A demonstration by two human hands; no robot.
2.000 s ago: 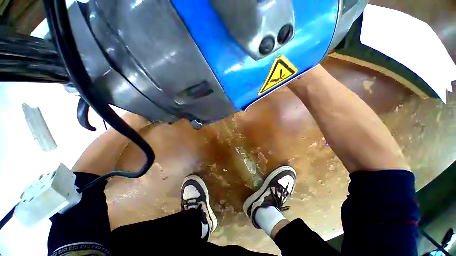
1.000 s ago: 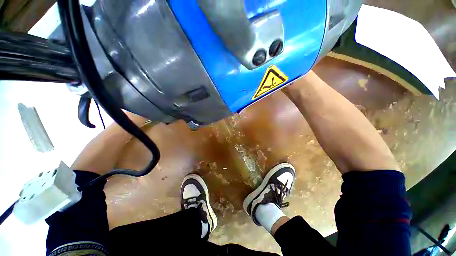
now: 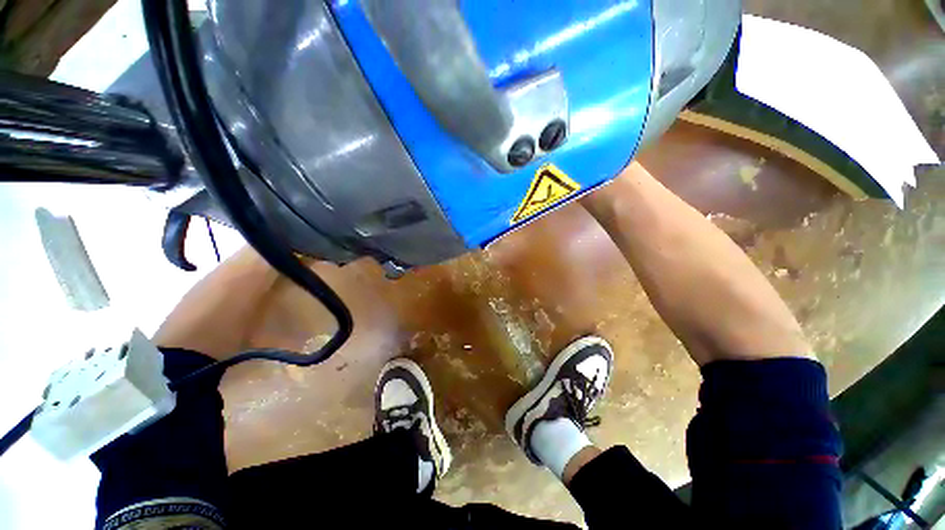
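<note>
The grey cutting machine [image 3: 342,135] with its blue band and yellow warning triangle fills the upper middle, close to the camera. Its ribbed black handle [image 3: 83,129] sticks out to the left. The black power cable [image 3: 223,176] hangs in front of the housing and loops down to a white socket box [image 3: 104,393] at the lower left. Both forearms reach in under the machine from the two sides. My left and right hands are hidden behind the housing, so their grip does not show. The blade and base plate are also hidden.
I stand in shoes on the worn brown table [image 3: 466,414]. White paper [image 3: 829,88] lies on a dark fabric stack [image 3: 793,145] at the upper right. A grey weight [image 3: 73,259] lies on white paper at the left. Green floor [image 3: 896,414] shows at the lower right.
The machine has turned slightly and shifted a little left and down in view. The cable loop has moved right. The wearer's left forearm has moved slightly left; the feet have stayed in place.
</note>
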